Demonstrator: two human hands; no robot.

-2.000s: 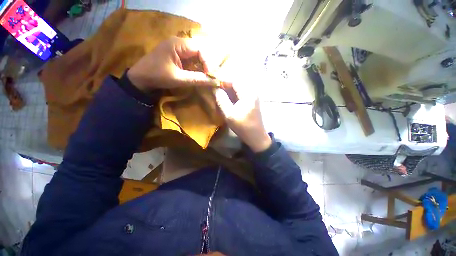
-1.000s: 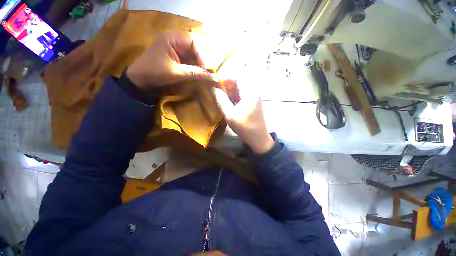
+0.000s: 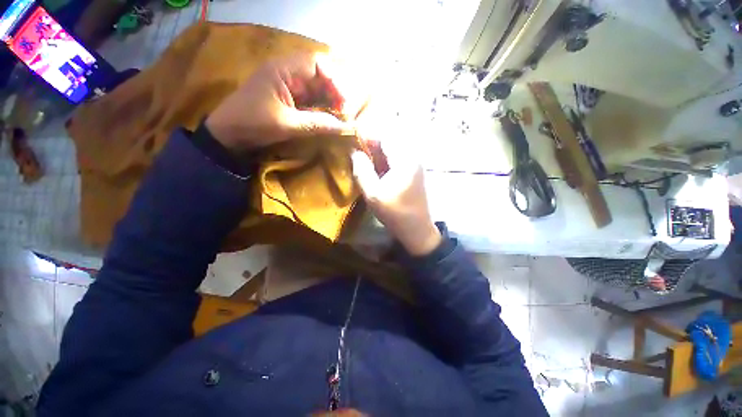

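A large mustard-brown garment piece (image 3: 154,89) lies on the white table, spread to the left and folded over the front edge. My left hand (image 3: 264,106) pinches the cloth edge between thumb and fingers. My right hand (image 3: 399,191) grips the same edge just to the right, its fingertips almost touching those of my left hand. A folded flap of the cloth (image 3: 309,195) hangs below the fingers. Lamp glare washes out part of my right hand and the cloth edge behind it.
The sewing machine (image 3: 643,65) stands at right. Shears (image 3: 530,183), a wooden strip (image 3: 569,151) and thin dark tools lie under its arm. A control panel (image 3: 690,220) is at the table's right end. A lit smartphone (image 3: 53,53) is far left. A wooden stool (image 3: 691,366) carries a blue item.
Both hands keep their pinch on the cloth in nearly the same place. The right fingertips sit slightly lower and a little apart from the left ones. The view has shifted slightly.
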